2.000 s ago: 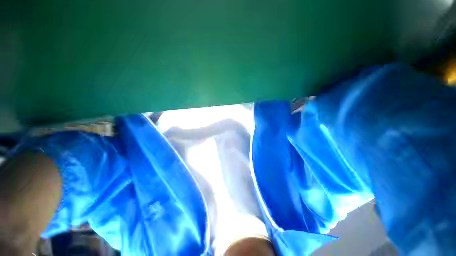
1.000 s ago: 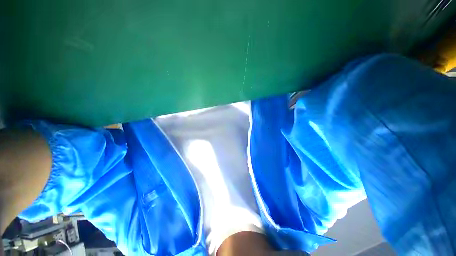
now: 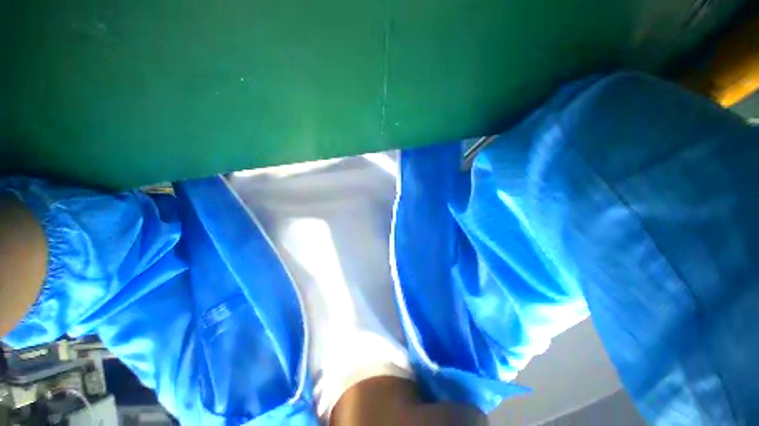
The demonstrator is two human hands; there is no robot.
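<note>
No held object shows. The green bench mat (image 3: 275,75) fills the top of the view, its near edge against the body. My left hand is not in view; only bare skin (image 3: 18,266) beyond an elastic blue cuff shows, cut off by the left edge. My right hand is not in view; a blue sleeve (image 3: 666,216) fills the right side. The open blue smock (image 3: 241,308) over a white top (image 3: 324,208) fills the middle.
Grey-white equipment (image 3: 58,374) shows small at the lower left. A blurred yellow-orange thing (image 3: 739,71) is at the upper right edge. A grey surface (image 3: 566,374) is at the lower right.
The whole view has shifted, with the smock and mat edge now further left and higher. Less bare skin shows at the left edge, and the lower-left equipment is clearer.
</note>
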